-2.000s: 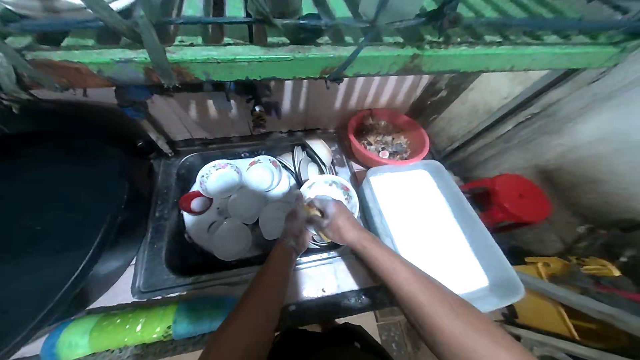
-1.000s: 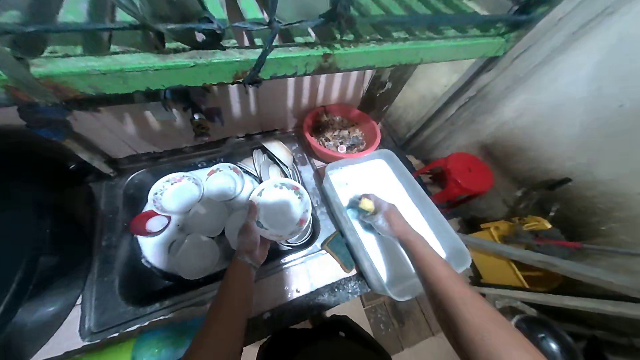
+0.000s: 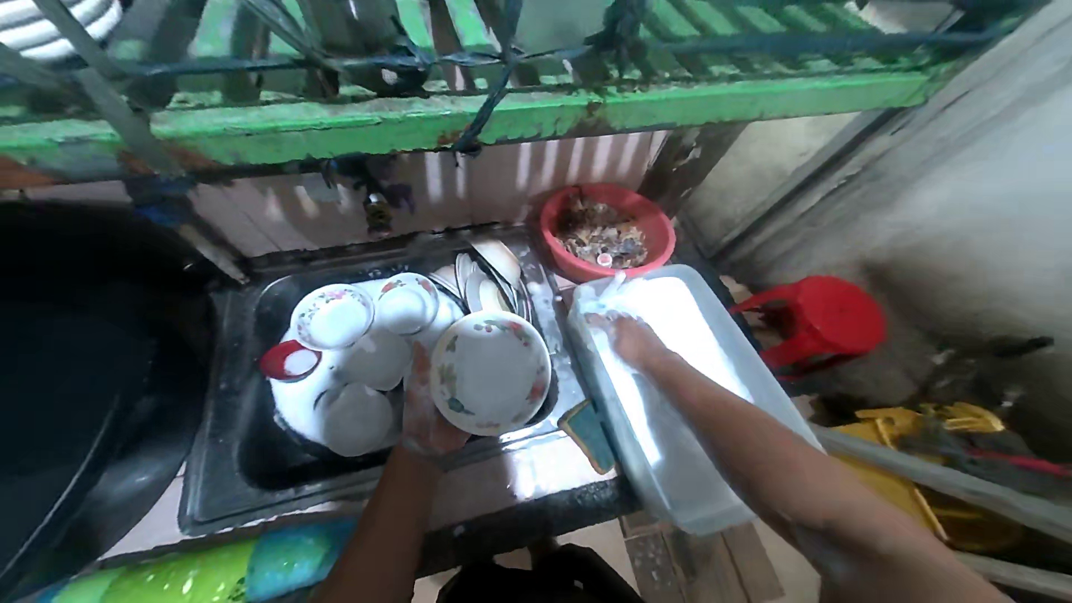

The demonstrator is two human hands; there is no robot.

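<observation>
My left hand (image 3: 431, 410) grips the left rim of a white floral bowl (image 3: 490, 373), tilted up at the sink's right side. At the inner left edge of a translucent plastic tub (image 3: 779, 402) is my right hand (image 3: 628, 335), its fingers low in the tub with whitish suds about them; whether it holds anything cannot be made out. White bowls, one of them floral (image 3: 333, 316), and a red cup (image 3: 290, 360) sit in the black sink (image 3: 251, 435). Behind the held bowl are stacked plates and utensils (image 3: 481, 280). A blue-green cloth or pad (image 3: 589, 435) lies against the tub.
A red basin (image 3: 657, 239) of scraps stands behind the tub. The faucet (image 3: 378, 213) is behind the sink, below a green slatted rack (image 3: 536, 126). A large black vessel (image 3: 92, 377) flanks the sink at left. At right stands a red plastic stool (image 3: 837, 318).
Both hands were together over the bowl two seconds ago. They then parted, and my right hand, seen over the tub with a yellowish thing, is now at the tub's far left edge.
</observation>
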